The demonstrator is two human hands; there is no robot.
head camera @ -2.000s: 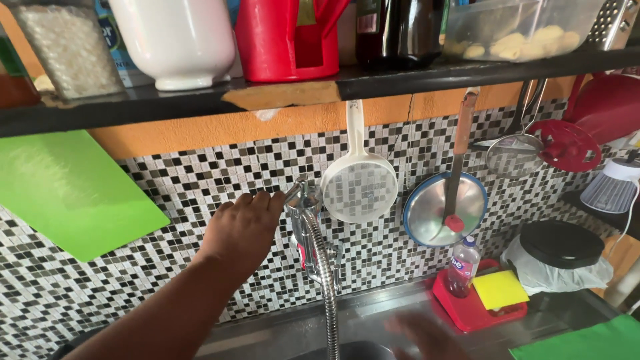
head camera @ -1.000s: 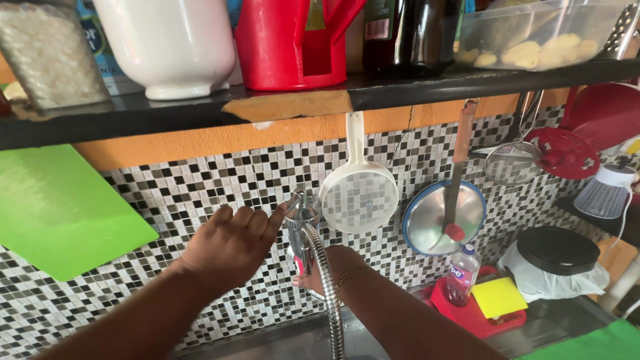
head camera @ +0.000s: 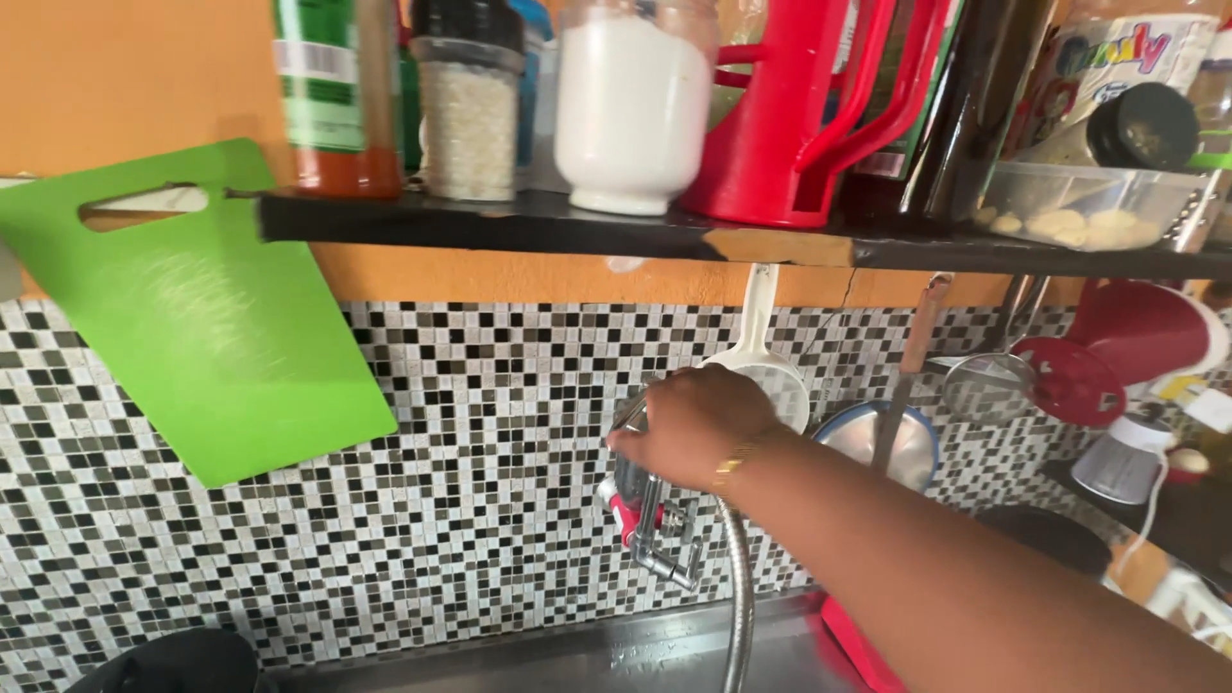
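My right hand [head camera: 707, 428], with a gold bracelet at the wrist, grips the upper part of a chrome wall faucet [head camera: 650, 539]. The faucet has a red and white part on its body, and a flexible metal hose [head camera: 741, 587] hangs from it towards the steel sink [head camera: 616, 650]. Behind the hand a white plastic strainer [head camera: 760, 318] hangs on the tiled wall, partly covered by the fingers. My left hand is out of view.
A black shelf [head camera: 577, 231] above holds a white jar [head camera: 630, 115], a red plastic holder [head camera: 780, 125] and other containers. At left hangs a green cutting board [head camera: 212, 337]; at right hang a metal lid [head camera: 890, 448], a knife [head camera: 895, 414] and a wire strainer [head camera: 991, 390].
My left hand has left the faucet and the view. My right hand has moved up from the faucet's lower part to its top. The view has shifted left and up.
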